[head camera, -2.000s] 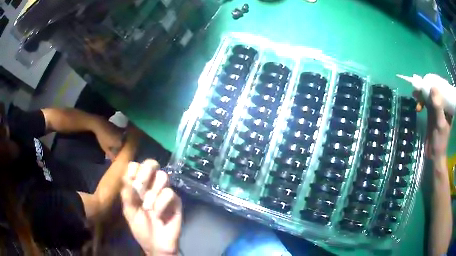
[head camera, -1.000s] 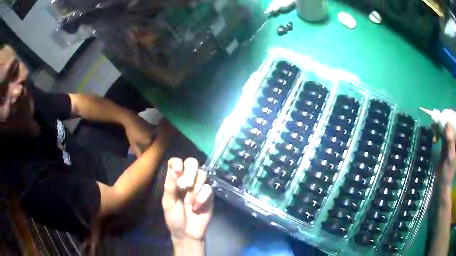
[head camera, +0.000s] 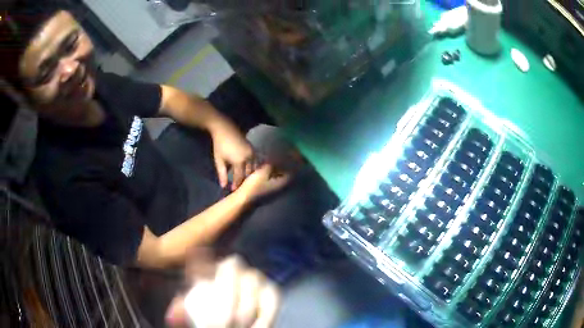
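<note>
A clear ribbed plastic tray (head camera: 378, 261) lies on the green mat at the right, cut off by the picture's edge. Its long columns hold black round parts (head camera: 442, 202) with bright metallic glints. Strong glare covers its left side. My left hand (head camera: 227, 298) is blurred at the bottom, left of the tray and apart from it. Its fingers look curled; whether it holds anything is unclear. My right hand is out of the picture, and the squeeze bottle is not seen.
A seated person in a black T-shirt (head camera: 96, 173) is at the left. Small black parts (head camera: 451, 57), a pale upright container (head camera: 483, 29), a white object (head camera: 450, 23) and pale ovals (head camera: 519, 60) are at the back right. Dark, glossy stacked items (head camera: 307, 45) stand at the back.
The view has swung left, so the tray sits farther right and the person shows more fully. My right hand and the white bottle have left the picture. My left hand appears lower and blurred.
</note>
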